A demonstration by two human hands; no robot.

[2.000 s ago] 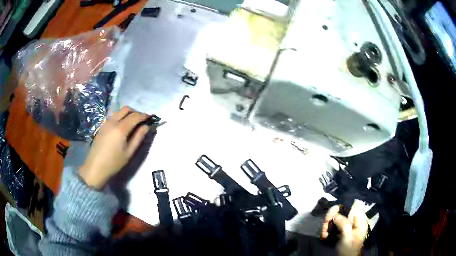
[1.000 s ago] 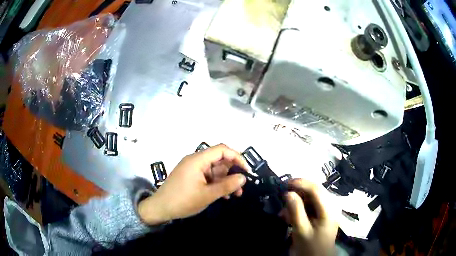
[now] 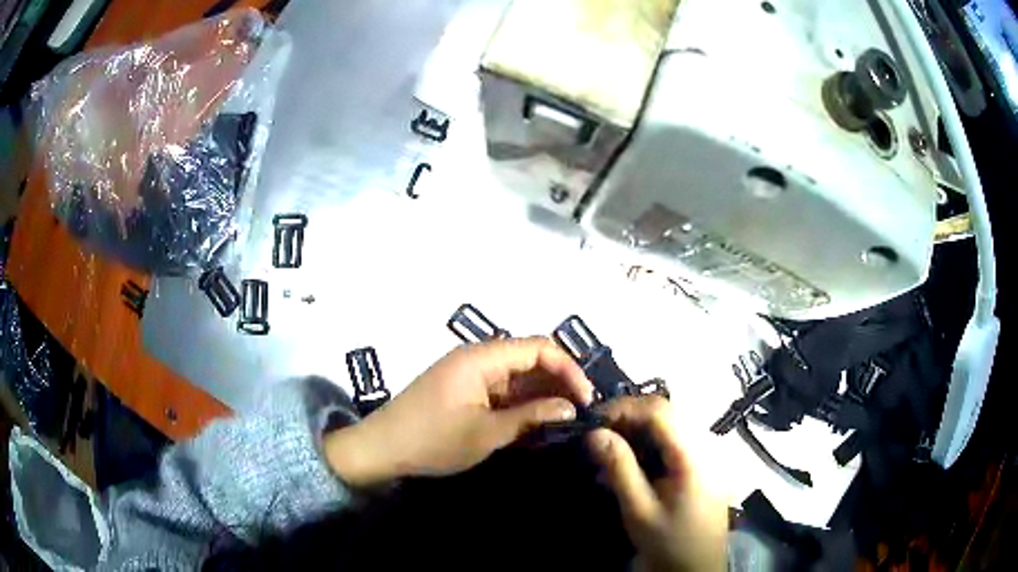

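Note:
My left hand (image 3: 474, 404) and my right hand (image 3: 659, 475) meet low in the middle of the view. Their fingertips pinch a small black piece (image 3: 569, 427), apparently a slide adjuster on a webbing strap; the fingers and dark background hide most of it. Black straps with slotted ends lie just beyond the hands, one behind my left hand (image 3: 478, 324) and one above my right hand (image 3: 585, 344). Another slotted end (image 3: 365, 375) lies left of my left hand. Loose slide adjusters lie on the plate at left, one upright (image 3: 289, 241), one tilted (image 3: 220, 292) and one beside it (image 3: 255, 306).
A clear plastic bag (image 3: 145, 145) holding black pieces lies at left on the orange table (image 3: 67, 324). The sewing machine head (image 3: 770, 168) stands upper right. A small C-shaped piece (image 3: 419, 181) lies near it. Dark straps (image 3: 893, 346) are piled at right beside the white lamp (image 3: 969, 385).
My left hand has come from the adjusters at left to the middle, and my right hand from the right pile. They now work together on the small piece. The view has shifted slightly.

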